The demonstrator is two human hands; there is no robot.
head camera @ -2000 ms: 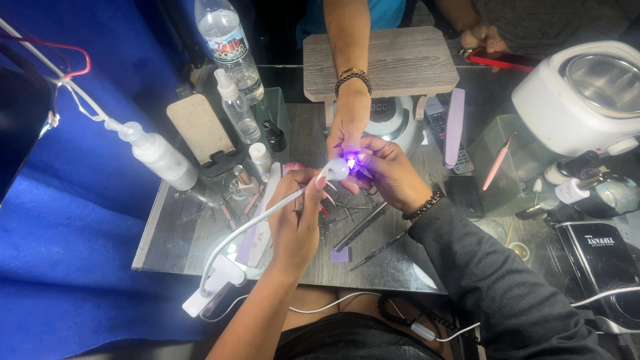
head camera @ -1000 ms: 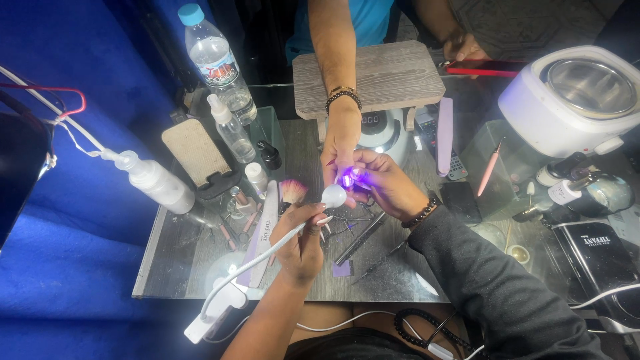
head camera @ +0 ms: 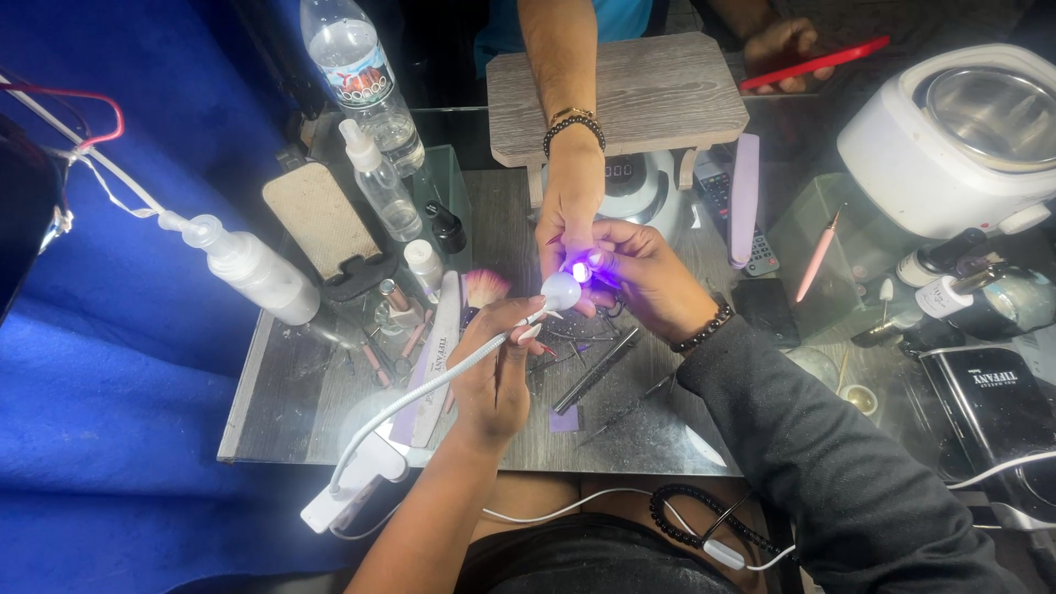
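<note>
My left hand [head camera: 495, 363] grips the head end of a white gooseneck UV nail lamp [head camera: 561, 290], whose violet light falls on a fingertip of another person's hand [head camera: 569, 198]. From the right, my right hand [head camera: 652, 276] pinches around that lit finger; exactly what lies between my fingertips is hidden by glare. The other person's forearm rests over a grey wooden armrest [head camera: 643, 82]. The lamp's white base [head camera: 355, 483] is at the table's front left edge. Below the hands lie a dark metal tool [head camera: 596, 371] and a small purple block [head camera: 565, 418].
At left stand a water bottle [head camera: 363, 82], a spray bottle [head camera: 379, 181], a pump bottle [head camera: 256, 268], a soft brush [head camera: 485, 289] and nail files [head camera: 437, 355]. At right are a white wax warmer [head camera: 957, 124], a pink pen-like tool [head camera: 821, 252] and a black case [head camera: 986, 412]. The person's other hand holds a red phone [head camera: 813, 63].
The violet light stays at the other person's fingers throughout. My left hand and the lamp head have shifted slightly around the fingertip. The view has moved a little.
</note>
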